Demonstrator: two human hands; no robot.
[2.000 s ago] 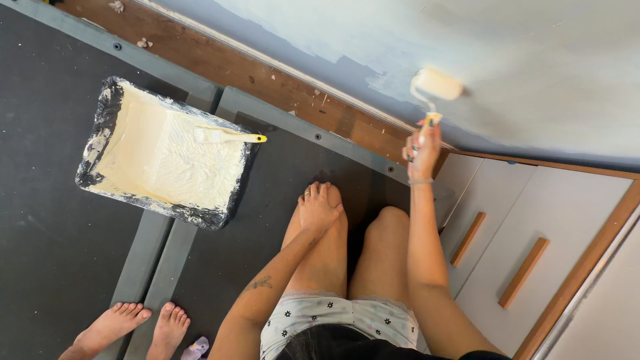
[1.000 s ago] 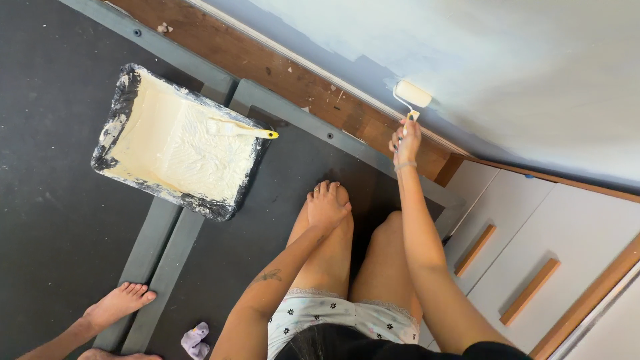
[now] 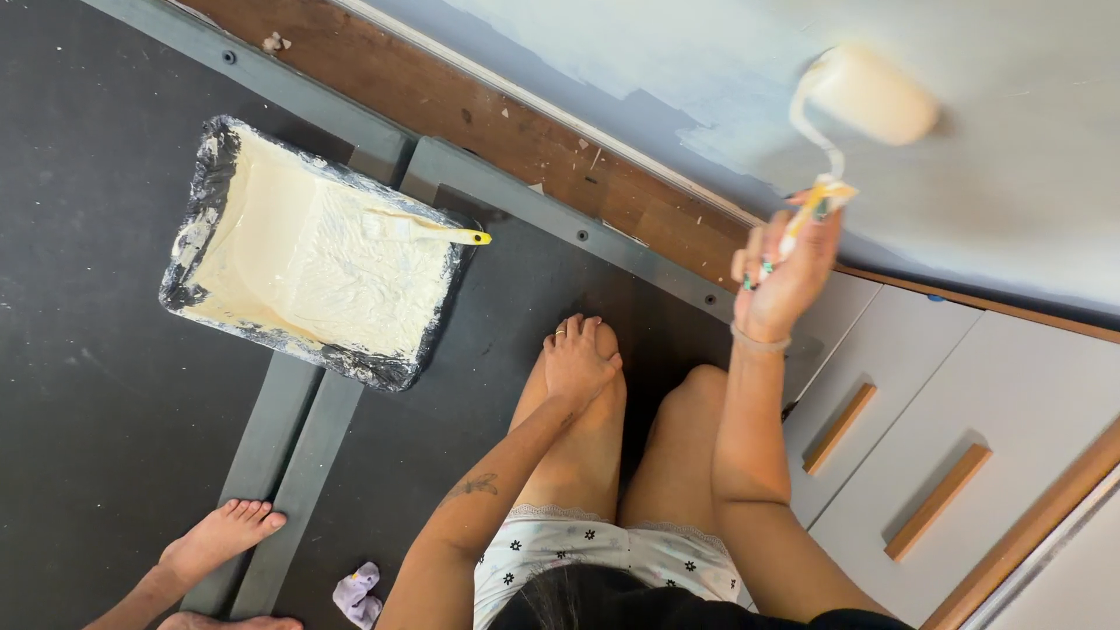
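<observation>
My right hand (image 3: 787,267) grips the handle of a small paint roller (image 3: 875,94), whose pale, blurred sleeve is at the wall (image 3: 630,105). The wall shows cream-white paint over blue-grey. My left hand (image 3: 577,360) rests on my left knee and holds nothing, its fingers over the kneecap. Left of my knees lies a paint tray (image 3: 262,210) with a dark, paint-smeared rim and cream paint inside. A paintbrush (image 3: 437,233) with a white and yellow handle lies in the tray, its handle end over the right rim.
Dark panels with grey edges (image 3: 577,232) lie beneath the tray. A brown wooden floor strip (image 3: 490,114) runs along the baseboard. White drawers (image 3: 954,394) with wooden handles stand at right. Another person's bare feet (image 3: 223,534) and a lilac cloth (image 3: 357,595) are at lower left.
My right hand has moved the roller up and to the right along the wall since a second ago. My left hand stays on the knee.
</observation>
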